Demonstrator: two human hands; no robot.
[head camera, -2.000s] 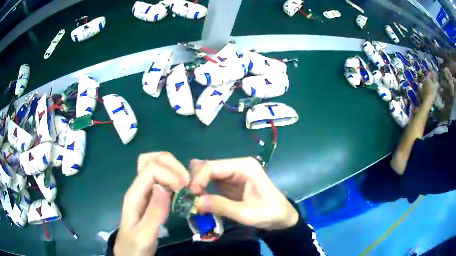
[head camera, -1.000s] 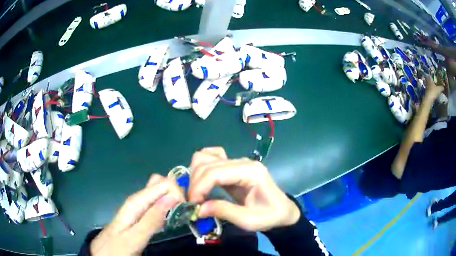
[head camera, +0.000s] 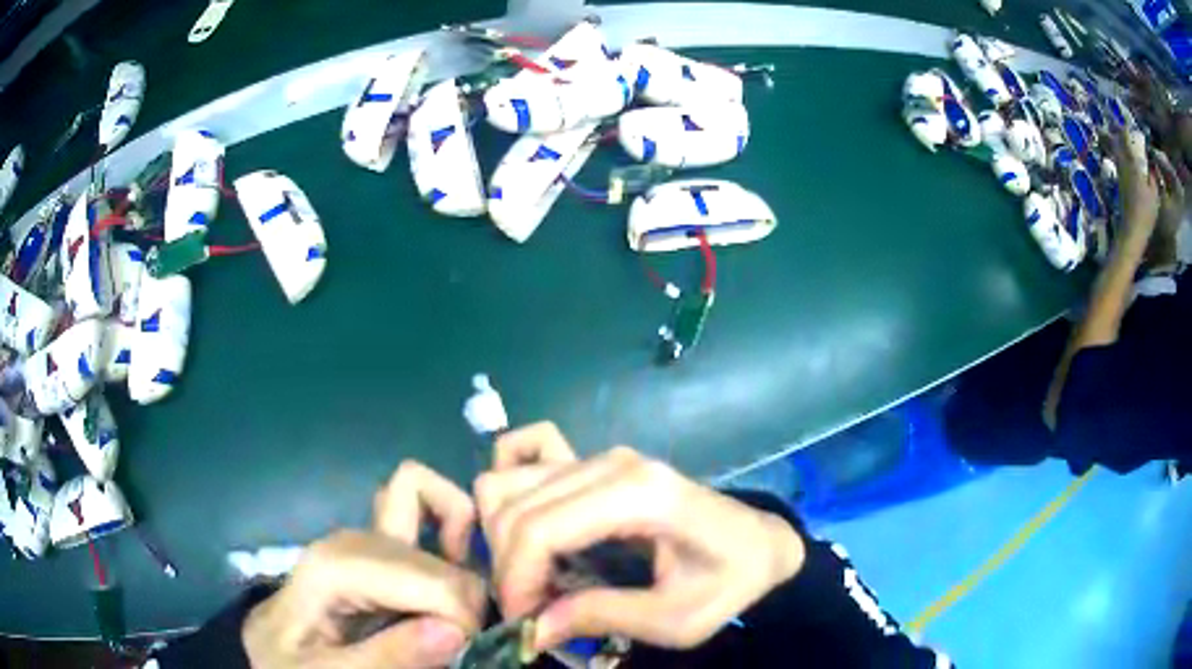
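Observation:
My left hand (head camera: 373, 595) and my right hand (head camera: 628, 536) meet at the bottom centre. The fingers of both are closed around a small green circuit board (head camera: 497, 648), cut by the picture's lower edge. A bit of blue and white shows under my right hand, probably a housing, mostly hidden. A small white piece (head camera: 485, 405) shows just beyond my fingertips; I cannot tell whether it is attached to the held work.
A housing (head camera: 702, 216) with a wired board (head camera: 685, 324) lies ahead. More housings are heaped at left (head camera: 66, 366), centre (head camera: 556, 105) and right (head camera: 1046, 131). A pale rail (head camera: 307, 94) crosses behind them. Another person's arm (head camera: 1111, 281) reaches in at right.
My hands and the held board have moved lower in the picture, and the board is now partly cut off. The bench items sit higher in view. The white piece beyond my fingers has come into sight.

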